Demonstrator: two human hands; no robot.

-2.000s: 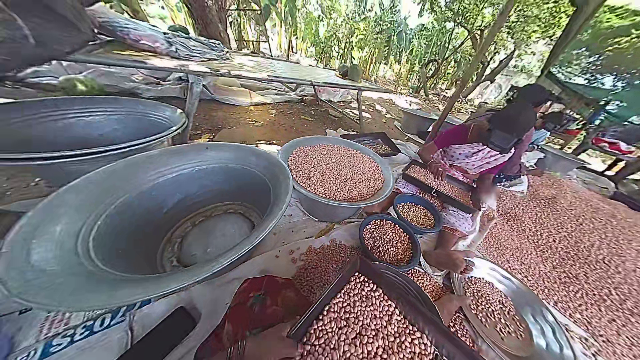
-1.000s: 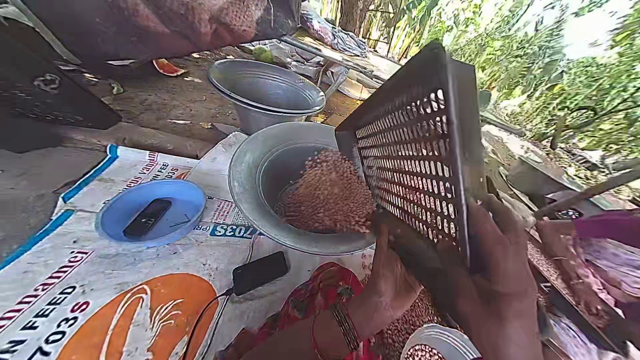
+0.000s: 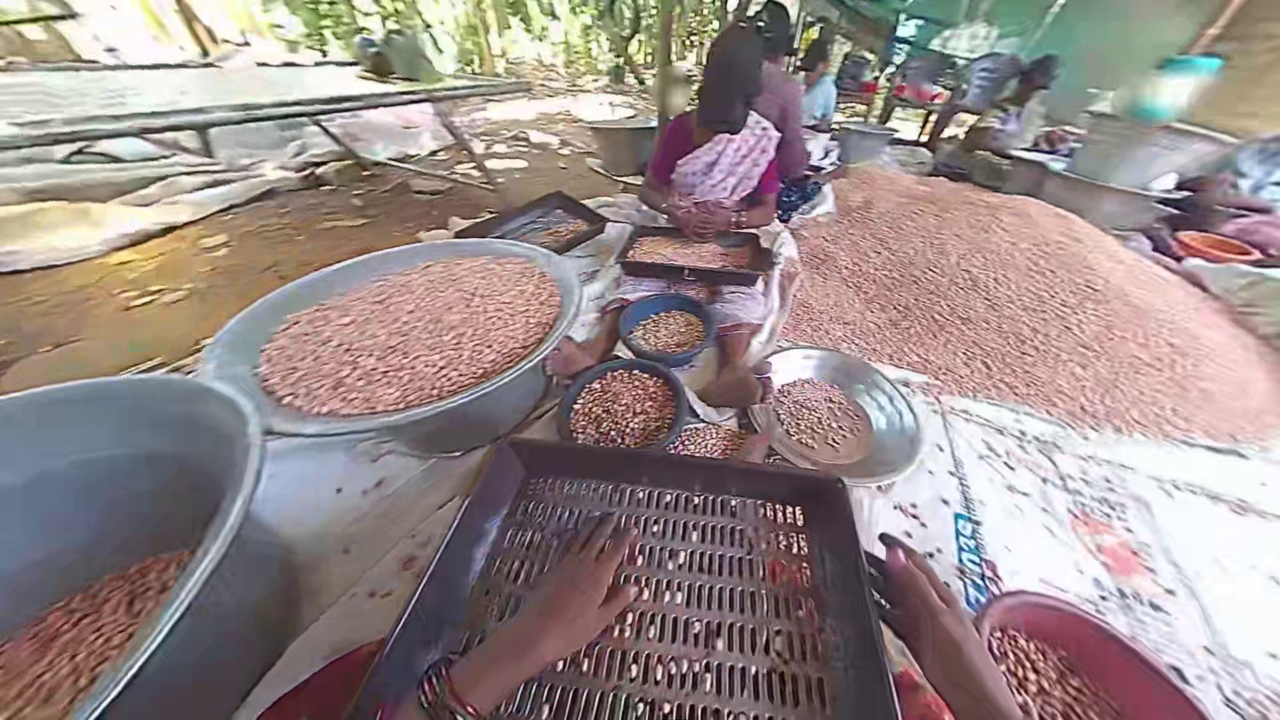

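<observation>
A dark slotted sieve tray point(image 3: 700, 590) lies level in front of me, with no heap of nuts on it; pale nuts show through its slots. My left hand point(image 3: 575, 590), with bangles at the wrist, lies over the slotted bottom, fingers spread and holding nothing visible. At the tray's right rim is my right hand point(image 3: 925, 610), its fingers at the outer edge; whether it grips the rim is unclear. At the lower left a large metal basin point(image 3: 225, 560) holds reddish nuts. A maroon bowl of nuts point(image 3: 1045, 660) stands right of my right hand.
Beyond the tray are a full metal basin point(image 3: 420, 335), two small dark bowls point(image 3: 625, 405) and a steel dish point(image 3: 870, 410) with nuts. A person point(image 3: 715, 170) sits facing me, hands over another tray point(image 3: 695, 255). A big nut heap point(image 3: 1010, 300) spreads at right.
The tray, tipped up beside the basin a second ago, is now level in front of me. Two seconds ago it was full of nuts. My left hand has moved onto its slots. The view has swung right.
</observation>
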